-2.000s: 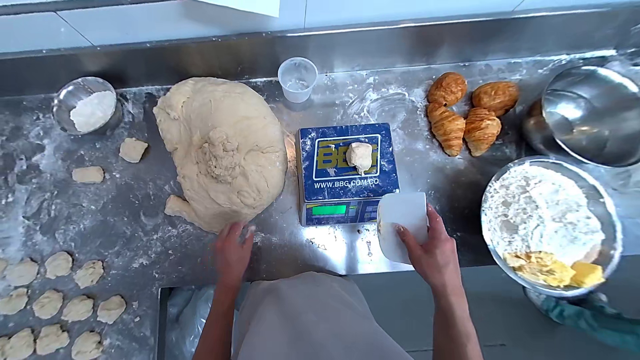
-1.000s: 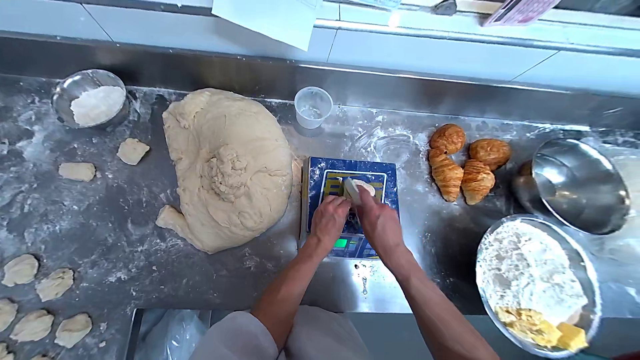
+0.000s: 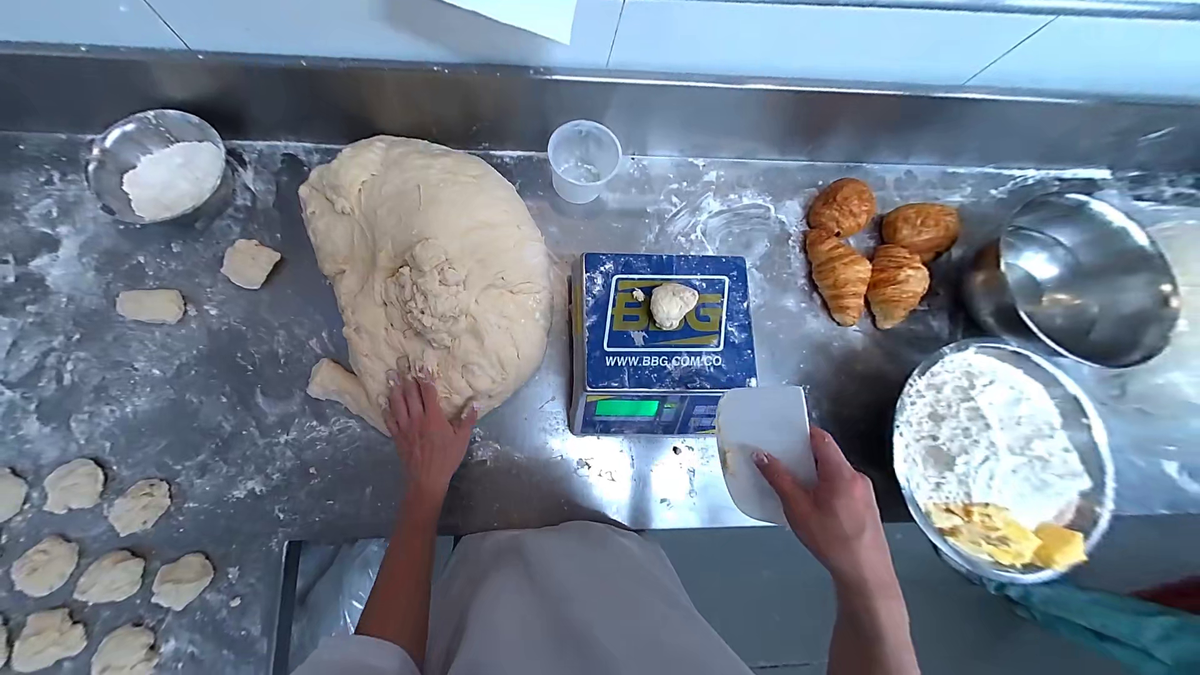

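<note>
My left hand rests with spread fingers on the near edge of a large mound of dough, holding nothing. In my right hand is a white plastic dough scraper, its upper left corner by the front of the digital scale. One small dough lump sits on the scale's blue top, and its green display is lit. At the lower left several portioned dough pieces lie on the floured steel worktop. Two more pieces lie left of the mound.
A steel bowl of flour stands at the back left, a clear plastic cup behind the scale. To the right are several croissants and rolls, an empty-looking steel bowl and a bowl of flour and butter. A teal sleeve shows at lower right.
Both hands were together over the scale a second ago. Since then, my left hand has moved left onto the dough mound, and my right hand has moved right and nearer with the scraper.
</note>
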